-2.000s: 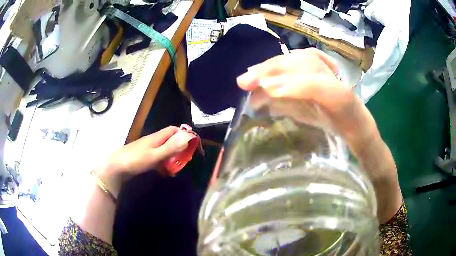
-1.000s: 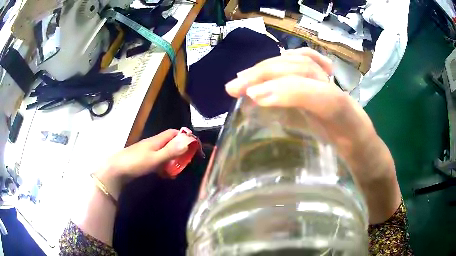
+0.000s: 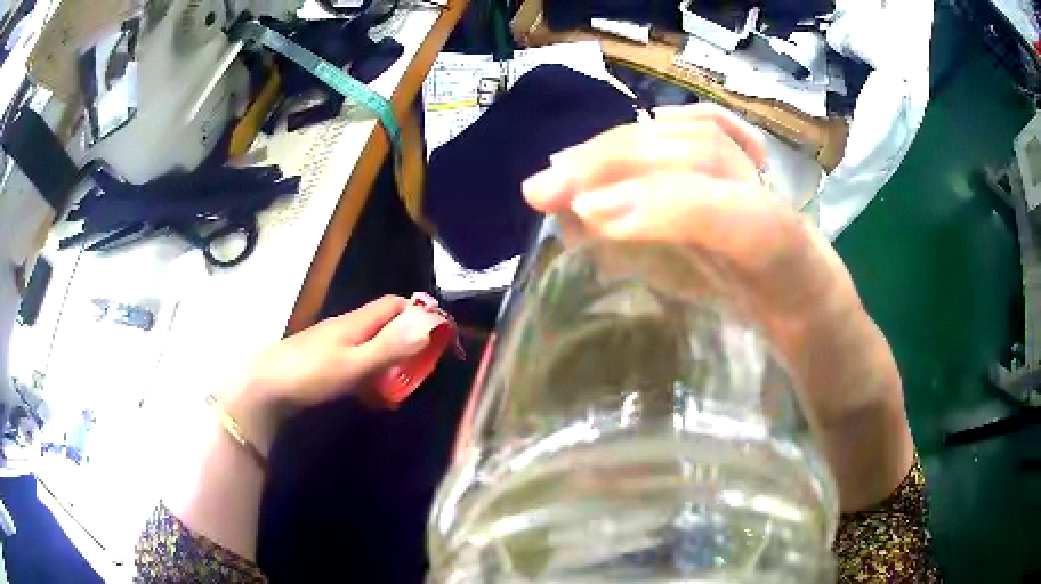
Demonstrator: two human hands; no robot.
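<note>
A large clear ribbed drinking bottle (image 3: pixel 639 456) with pale liquid fills the lower middle, very close to the camera. My right hand (image 3: pixel 731 228) is wrapped around the bottle's far end, fingers over its upper side. The mouth of the bottle is hidden. My left hand (image 3: pixel 331 354) holds a red-pink bottle cap (image 3: pixel 413 371) between thumb and fingers, left of the bottle and beside the table edge. The bottle's lower end is cut off by the bottom of the picture.
Navy cut pieces (image 3: pixel 514 160) lie on white paper beyond the bottle. On the white machine table (image 3: pixel 171 308) lie black fabric strips (image 3: pixel 171 200) and black-handled scissors (image 3: pixel 232 242). A green-teal tape measure (image 3: pixel 325 74) crosses the wooden edge. White cloth (image 3: pixel 879 114) hangs at right above the green floor.
Since two seconds ago the bottle has shifted slightly left, and my right hand's fingers have moved a little left with it. My left hand and the cap have barely moved.
</note>
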